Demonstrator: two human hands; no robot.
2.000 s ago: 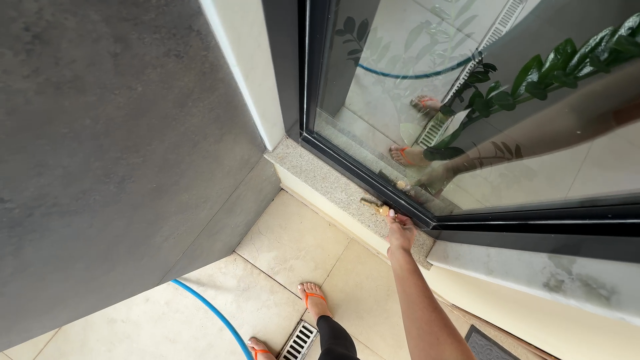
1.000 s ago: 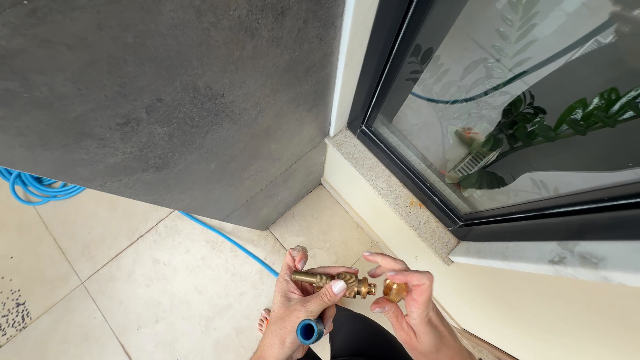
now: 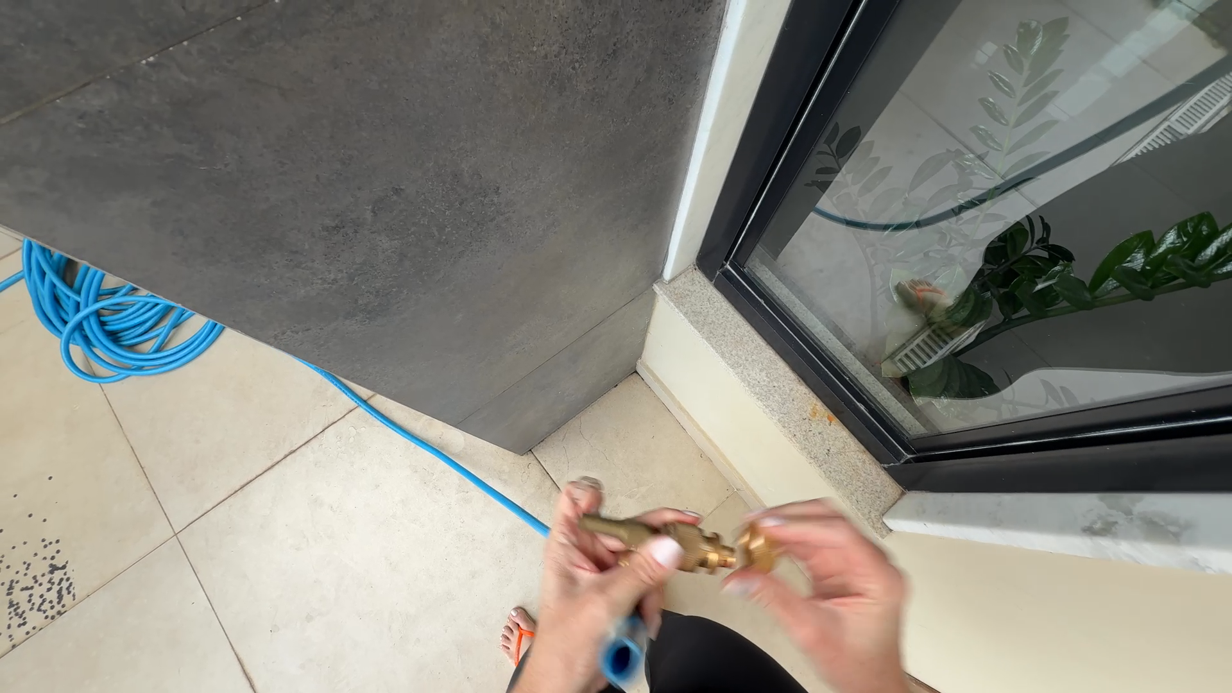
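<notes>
My left hand (image 3: pixel 602 587) is closed around a brass hose nozzle (image 3: pixel 674 544), which lies across the fingers with its threaded end pointing right. The same hand also holds the open end of a blue hose (image 3: pixel 623 657), below the nozzle. Between the thumb and fingers of my right hand (image 3: pixel 833 587) is a knurled brass ring nut (image 3: pixel 757 550), right at the nozzle's threaded end. Whether the threads are engaged cannot be told. Both hands are slightly blurred. A length of blue hose (image 3: pixel 423 445) runs from behind the left hand toward the upper left.
A coil of blue hose (image 3: pixel 135 327) lies on the tiled floor (image 3: pixel 289 520) at the left. A dark grey panel (image 3: pixel 385 212) fills the upper left. On the right are a granite sill (image 3: pixel 770 385), a black-framed window (image 3: pixel 828 385) and a green plant (image 3: pixel 1145 265) seen in the glass.
Two seconds ago a hand was at brass pieces on the sill; now both hands are together with the nozzle and ring nut. Since one second ago, the ring nut has come closer to the nozzle's end.
</notes>
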